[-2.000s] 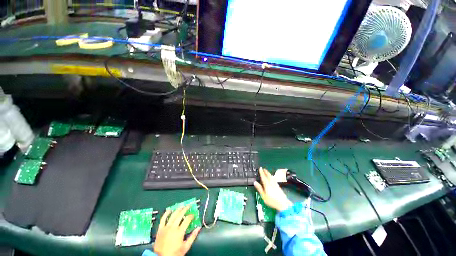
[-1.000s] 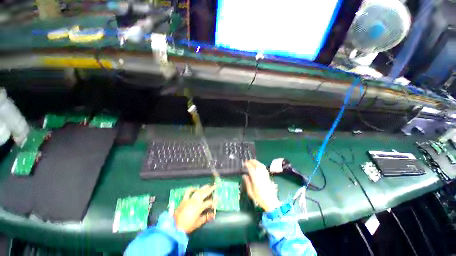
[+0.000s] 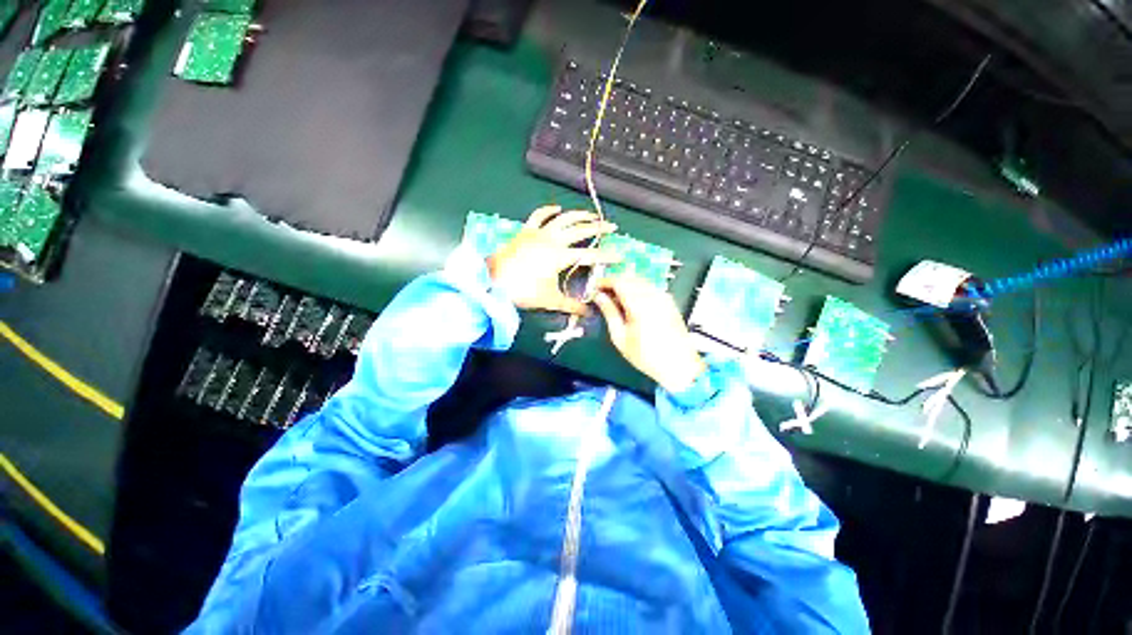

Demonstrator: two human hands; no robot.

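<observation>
Green circuit boards lie in a row on the green bench mat. My left hand [image 3: 546, 258] and my right hand [image 3: 643, 325] meet at the lower left edge of one circuit board [image 3: 639, 258]. A thin yellowish test cable [image 3: 596, 137] hangs from above and ends between my fingers. The fingers hide its end and what they pinch. Another board [image 3: 488, 231] lies partly behind my left hand. Two more boards [image 3: 735, 304] [image 3: 849, 341] lie to the right, with a black wire along their front edges.
A black keyboard [image 3: 708, 161] lies behind the boards. A barcode scanner [image 3: 956, 304] and a blue coiled cord [image 3: 1055, 270] are at right. A black sheet [image 3: 304, 112] and stacked boards [image 3: 56, 137] are at left. A black tote with upright boards [image 3: 279, 316] stands below the bench edge.
The view has tilted down and shifted left. My hands, which were apart over the boards, have come together at one board around the yellowish cable's end.
</observation>
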